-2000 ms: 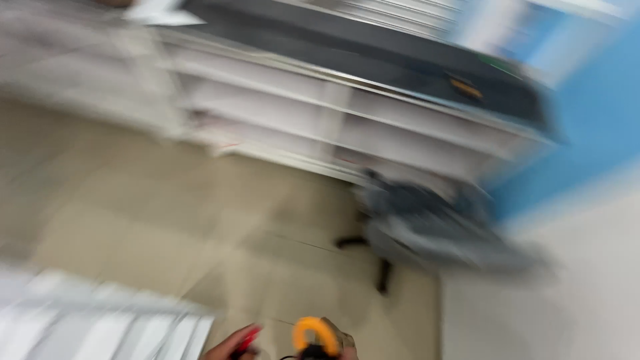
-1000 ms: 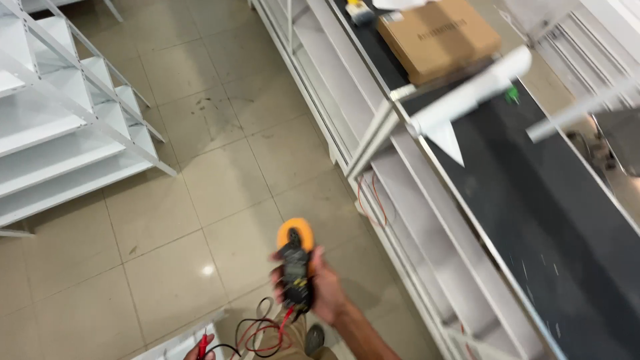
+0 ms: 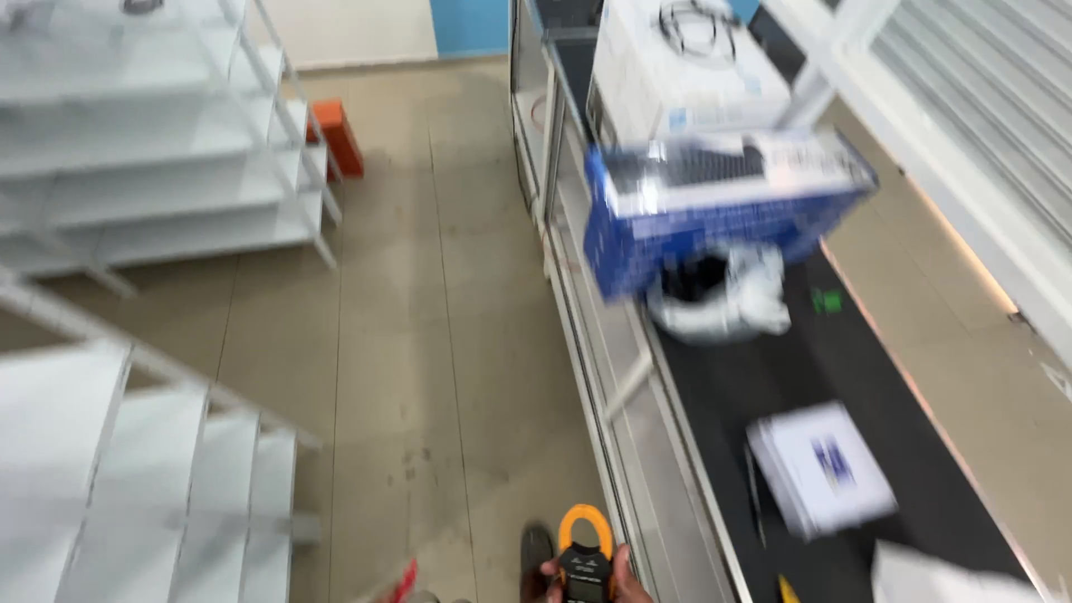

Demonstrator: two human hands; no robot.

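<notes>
My right hand (image 3: 624,578) grips a clamp meter (image 3: 585,557) with an orange jaw and a black body, upright at the bottom edge of the view, beside the counter. The meter's jaw is closed and holds no wire. Left of it, at the bottom edge, a small part of my left hand (image 3: 387,596) shows with a red test probe (image 3: 407,578) in it; most of that hand is out of frame. A dark shoe (image 3: 536,548) is on the floor just left of the meter.
White metal shelves (image 3: 151,142) stand at the left, with an orange box (image 3: 337,138) behind. On the right, a long black counter (image 3: 770,368) carries a blue box (image 3: 712,209), a white box (image 3: 678,75), a plastic bag (image 3: 729,293) and a white booklet or box (image 3: 825,469). Tiled floor (image 3: 402,335) lies between.
The view has swung from the wall, then along the counter, to the aisle between shelves and counter. The clamp meter stays in my right hand.
</notes>
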